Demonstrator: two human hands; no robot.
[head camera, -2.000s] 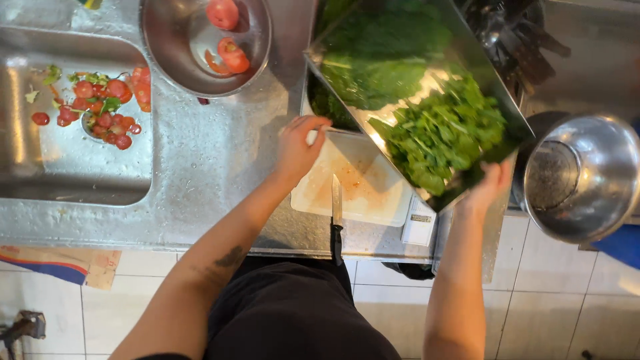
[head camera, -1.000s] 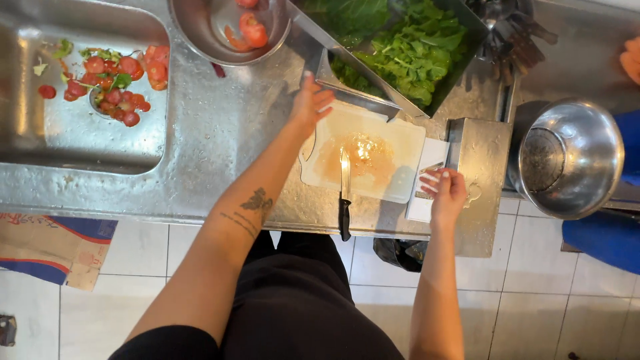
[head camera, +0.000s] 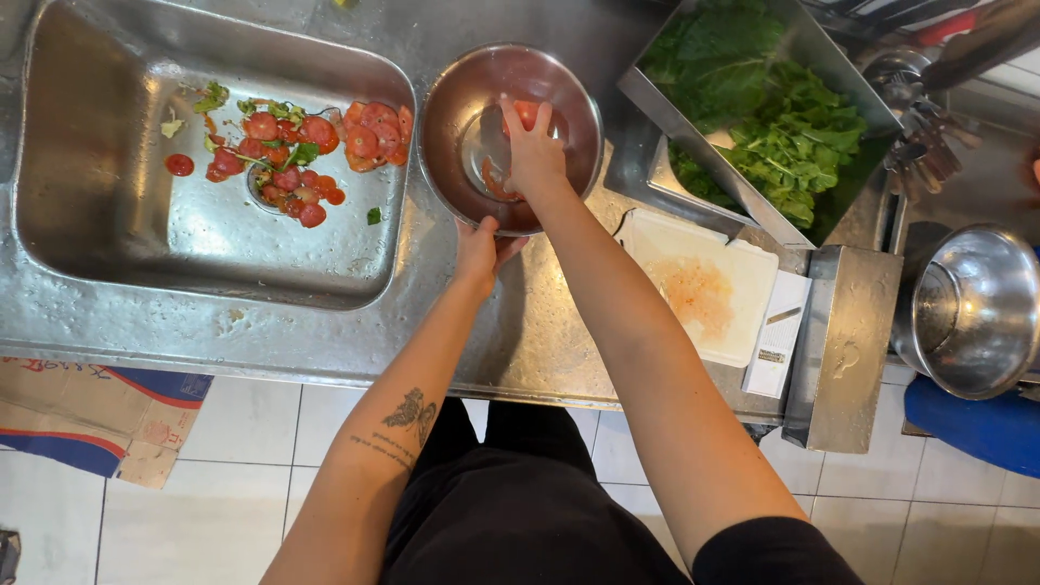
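My left hand (head camera: 479, 256) grips the near rim of a steel mixing bowl (head camera: 439, 130), thumb at the rim and fingers underneath. Inside the bowl, my right hand (head camera: 535, 154) has its fingers spread at a red tomato piece (head camera: 526, 115); whether it grasps the piece is unclear. Another tomato piece (head camera: 492, 177) lies by its thumb. Right of the bowl are a stained white cutting board (head camera: 699, 284), partly behind my right forearm, and a white mandoline slicer (head camera: 780, 329). No knife shows.
Tomato slices and green scraps (head camera: 284, 154) lie in the sink (head camera: 325, 296) at left. A steel container of leafy greens (head camera: 804, 130) sits upper right, over another tray. A metal box (head camera: 849, 349) overhangs the counter's front edge; a steel pot (head camera: 975, 313) stands far right.
The container of greens, held tilted two seconds ago, was let go and rests on the counter. Both hands have moved left to the bowl, my left now gripping its rim. The view has shifted.
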